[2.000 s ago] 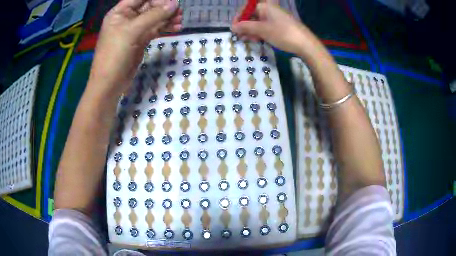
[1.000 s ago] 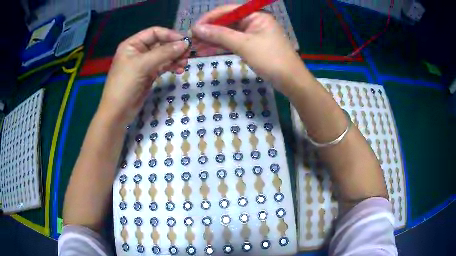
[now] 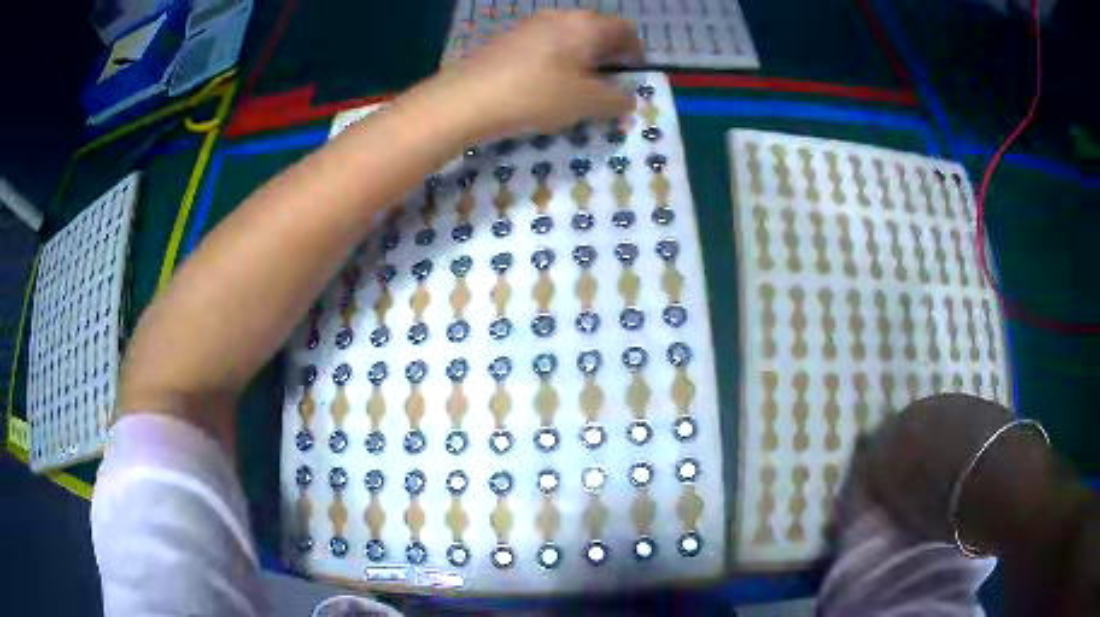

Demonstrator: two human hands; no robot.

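Note:
The white main tray (image 3: 483,392) lies in front of me with rows of small dark discs (image 3: 546,363) with silvery rims. My left hand (image 3: 579,78) is over the tray's far right part, blurred, its fingertips near the far right corner; I cannot tell whether it holds a disc. My right forearm is folded back at the lower right, dark and blurred, with the bangle (image 3: 957,488) at the wrist. The right hand itself is out of the picture, and the red tool does not show. A thin red wire (image 3: 987,193) runs down the right side and off the edge.
A right-hand tray (image 3: 862,295) shows mostly bare tan slots. A far tray (image 3: 712,30) lies beyond the main one. A left-hand tray (image 3: 79,325) lies beside yellow tape. A blue box (image 3: 127,60) is at the upper left. Red tape (image 3: 271,111) crosses the mat.
My left hand has moved right, across the far part of the main tray. My right hand and the red tool have left the picture, uncovering the right-hand tray.

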